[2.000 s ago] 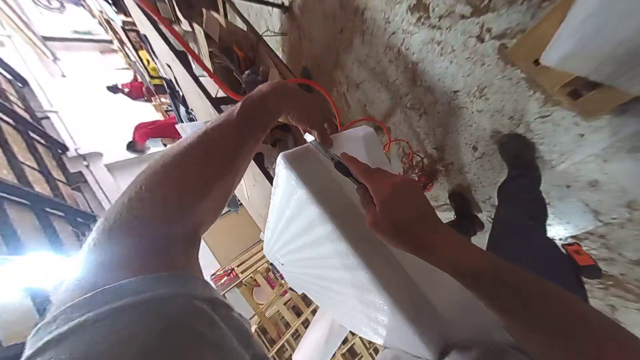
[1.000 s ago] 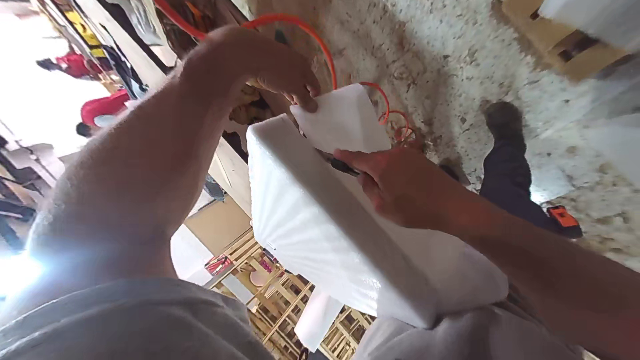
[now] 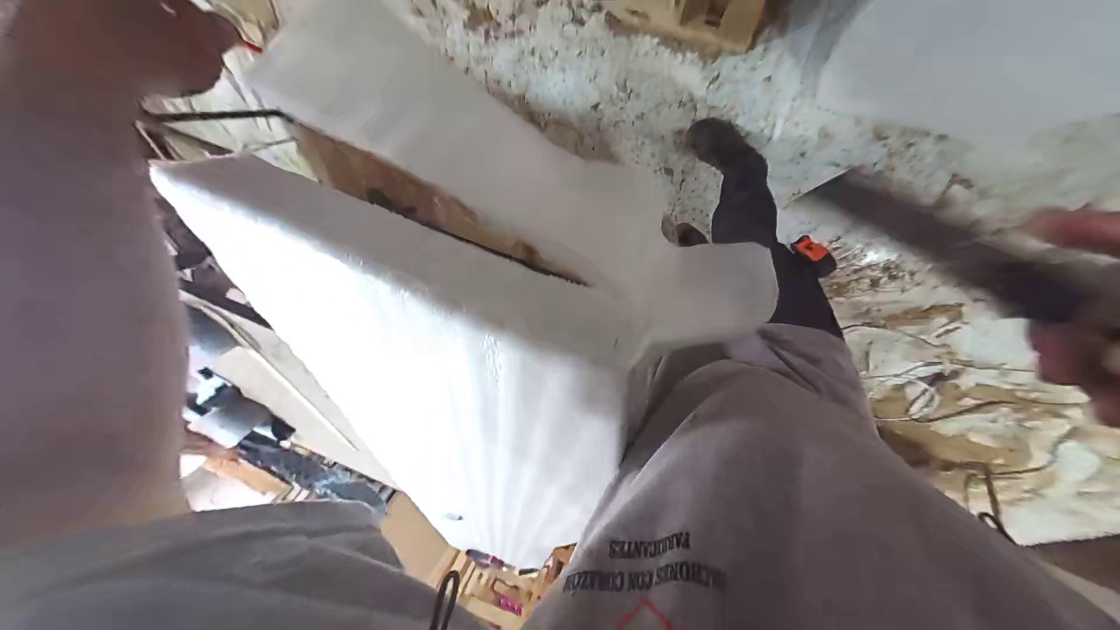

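A long white foam block (image 3: 420, 289) leans against my body, with a strip of the same white foam (image 3: 455, 131) parted from its upper edge. The two pieces diverge toward the far end and meet near my clothing. My left hand (image 3: 131, 44) is at the upper left, by the far end of the strip; its fingers are partly out of view, and its hold is unclear. At the right edge my right hand (image 3: 1081, 332) grips the handle of a knife (image 3: 936, 227) with a wide blade, away from the foam. Hand and blade are blurred.
My dark trouser leg and shoe (image 3: 744, 192) stand on the stained floor (image 3: 560, 79). An orange and black object (image 3: 814, 254) is beside the leg. A wooden pallet (image 3: 691, 22) lies at the top, with a white wrapped or foam item (image 3: 971, 70) to its right. Wooden pieces (image 3: 490, 591) show below.
My right hand has moved the knife away from the foam to the right. The strip now stands apart from the block along a long gap. The view has shifted much closer.
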